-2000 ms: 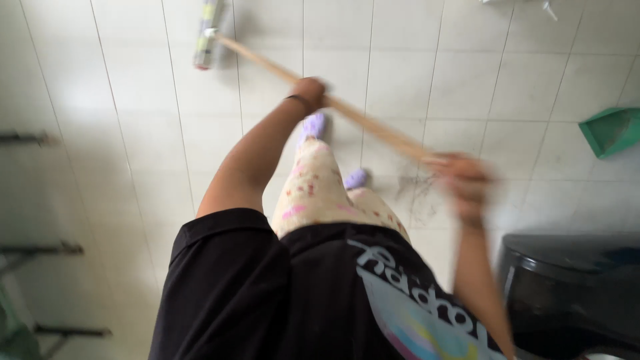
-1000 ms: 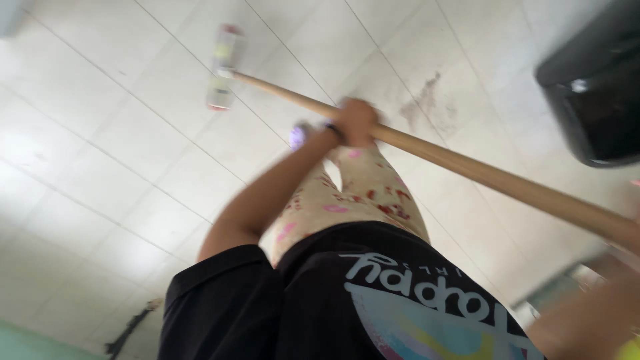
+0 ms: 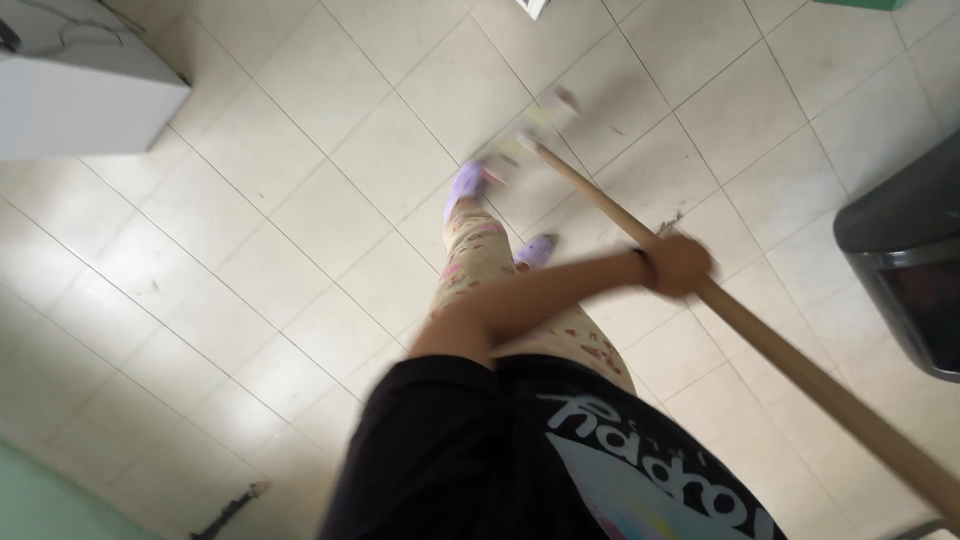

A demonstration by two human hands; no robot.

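My left hand [image 3: 679, 264], a dark band at its wrist, grips the wooden handle [image 3: 787, 360] of a broom. The arm reaching to it comes from the left side of my body, across my legs. At the handle's far end, the blurred broom head [image 3: 532, 131] lies on the tiled floor just beyond my purple shoe [image 3: 466, 184]. The handle runs out of the frame at the lower right. My right hand does not show. A dark smudge of debris [image 3: 670, 221] lies on the floor beside the handle.
A black bin [image 3: 900, 247] stands at the right. At the upper left is a white cabinet-like box [image 3: 82, 97]. A green object [image 3: 862, 3] shows at the top right edge, and a dark leg or foot [image 3: 229, 514] at the lower left.
The view has turned considerably. The broom head, out to the left of my feet before, is now ahead and to the right of them. One hand has gone out of view.
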